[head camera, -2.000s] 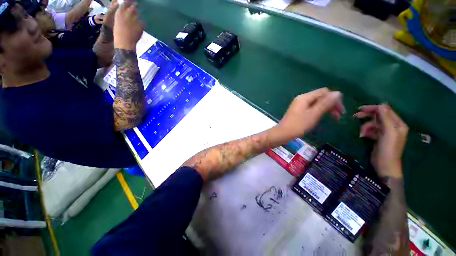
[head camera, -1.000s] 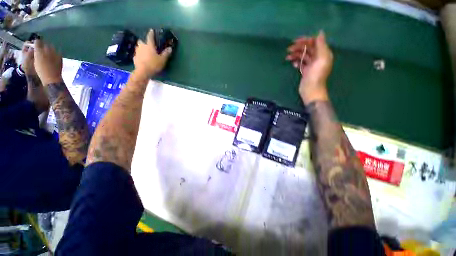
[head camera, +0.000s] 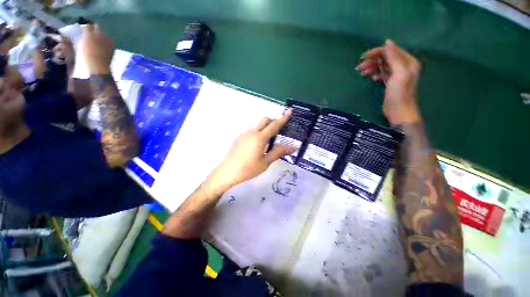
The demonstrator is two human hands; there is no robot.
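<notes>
Three black product boxes (head camera: 327,141) lie side by side in a row at the white packing table's (head camera: 255,203) belt-side edge, their white labels facing up. My left hand (head camera: 253,152) is on the leftmost box, with a finger near its top and the thumb near its label, partly covering it. My right hand (head camera: 395,75) is raised over the green conveyor belt (head camera: 279,58), fingers loosely curled and no box in it. My right forearm passes beside the rightmost box and hides part of the table edge.
Another black box block (head camera: 195,44) stands on the belt at the upper left. A neighbouring worker (head camera: 64,139) is at the left, beside a blue printed sheet (head camera: 160,104). Red printed stickers (head camera: 479,213) are on the table at the right. Pale wrapped rolls (head camera: 99,243) are at the lower left.
My left hand has moved from the belt to the table with a box, and the row has grown from two boxes to three. One box block fewer is on the belt. My right hand stays raised.
</notes>
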